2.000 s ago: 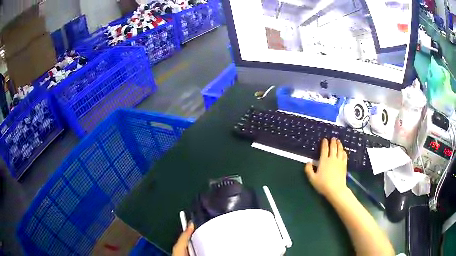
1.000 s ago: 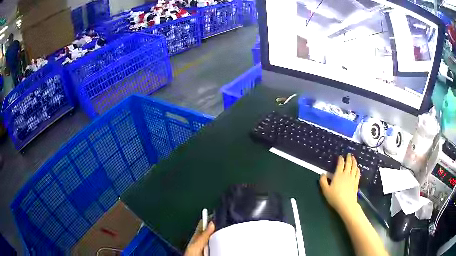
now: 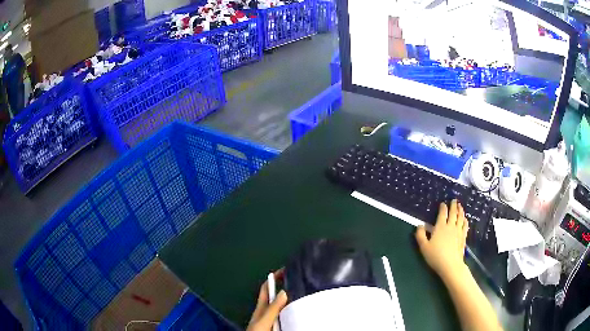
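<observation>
A white dome security camera (image 3: 343, 310) with a glossy black ball head and two white side antennas is at the bottom centre, cut off by the lower edge. My left hand (image 3: 266, 309) holds its left side by the antenna; part of the hand is hidden behind it. My right hand (image 3: 445, 239) rests with fingers spread on the black keyboard (image 3: 394, 178) and holds nothing. The monitor (image 3: 453, 71) above shows a live picture of blue crates and the hall.
A blue mesh crate (image 3: 129, 226) stands left of the bench (image 3: 259, 226). A blue parts tray (image 3: 427, 155) and white round units (image 3: 484, 172) sit under the monitor. White paper (image 3: 519, 240), a black mouse (image 3: 519, 291), a pen and a power supply (image 3: 574, 226) are at right.
The monitor picture has changed from ceiling to blue crates. The view has shifted since the oldest frame. The black ball head looks slightly turned; my right hand stays on the keyboard.
</observation>
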